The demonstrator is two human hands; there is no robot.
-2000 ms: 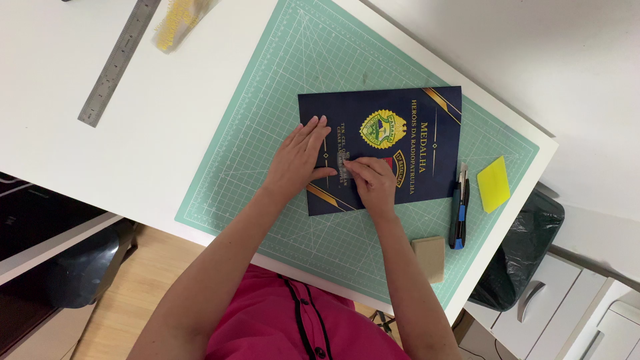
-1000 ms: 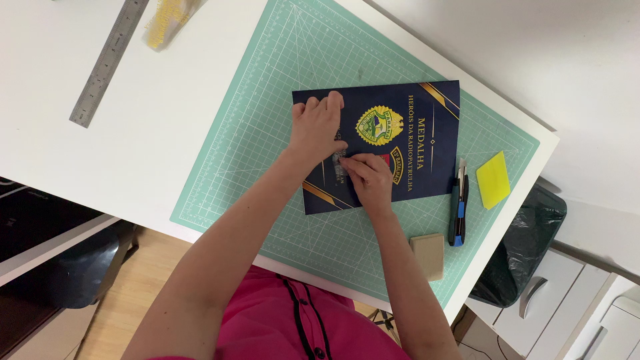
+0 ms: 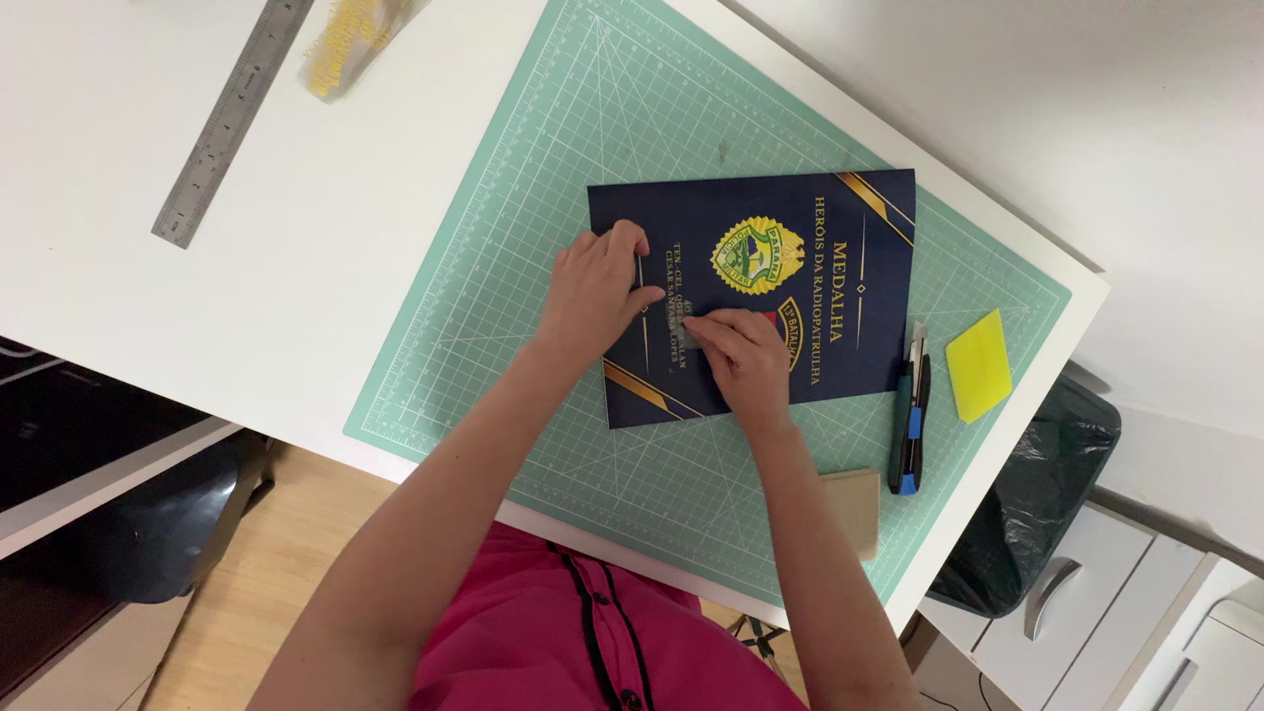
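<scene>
A dark blue printed folder or card [image 3: 750, 197] with gold stripes, two emblems and lettering lies on a green cutting mat [image 3: 553, 434]. My left hand [image 3: 592, 291] rests on its left part, fingers apart, thumb beside the small lettering. My right hand [image 3: 746, 355] pinches the edge of a small translucent film or strip over that lettering; how much of the film is stuck down cannot be told. Part of the red emblem is hidden by my right hand.
A utility knife [image 3: 910, 415] with its blade out and a yellow piece [image 3: 980, 365] lie right of the folder. A beige block [image 3: 857, 509] sits by my right forearm. A steel ruler [image 3: 227, 123] and a clear roll with yellow lettering [image 3: 351, 44] lie on the white table at upper left.
Since two seconds ago my left hand has shifted up along the folder, away from its lower edge. My right hand stays at the small lettering.
</scene>
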